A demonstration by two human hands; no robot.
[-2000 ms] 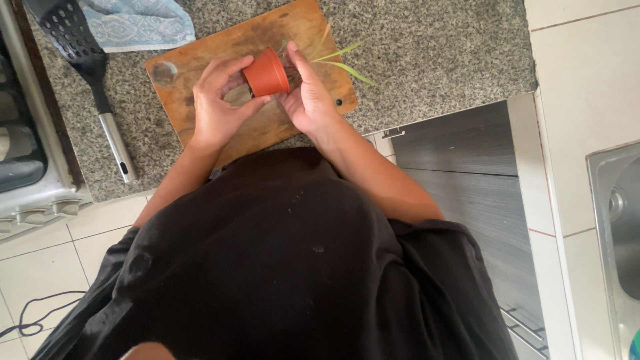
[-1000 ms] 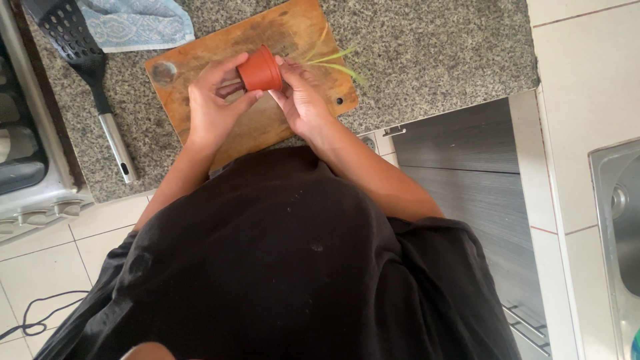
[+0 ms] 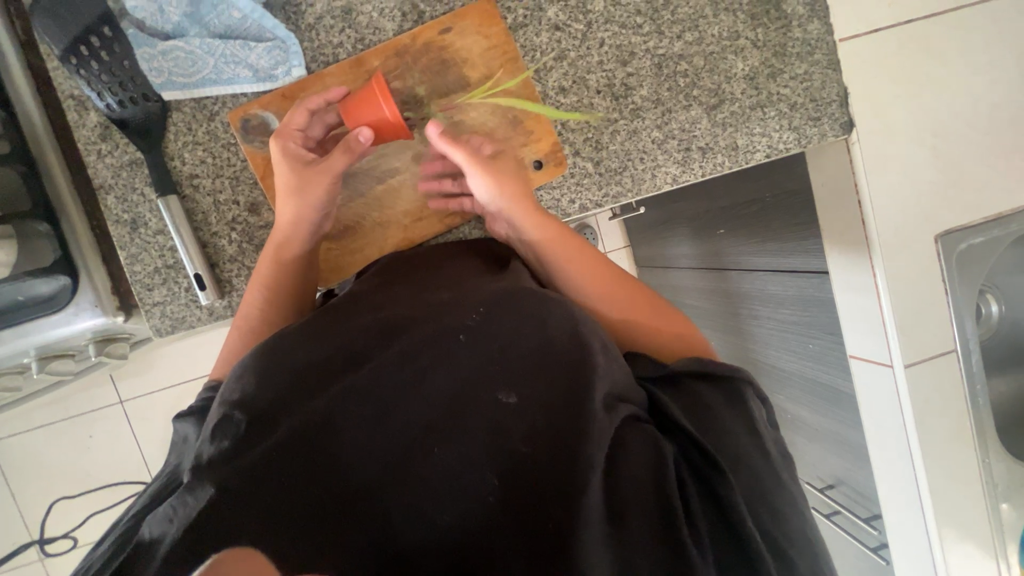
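My left hand [image 3: 312,152] grips a small orange-red plastic plant pot [image 3: 374,110] by its base, with the thumb and fingers on opposite sides. The pot lies tilted on its side in the air, its rim facing right. Out of the rim reaches a plant with thin green leaves [image 3: 528,106]. Just right of the rim is my right hand [image 3: 476,172], blurred, its thumb apart from the fingers and nothing visible between them. Both hands are above a wooden cutting board [image 3: 376,188].
A slotted black spatula [image 3: 160,160] with a metal handle lies left of the board on the granite counter [image 3: 688,88]. Behind it is a blue patterned cloth [image 3: 216,52]. The stove [image 3: 80,288] stands at far left, a steel sink [image 3: 968,320] at far right.
My right hand has come away from the pot's rim and the plant, and its fingers have spread. The pot, still in my left hand, has tipped somewhat.
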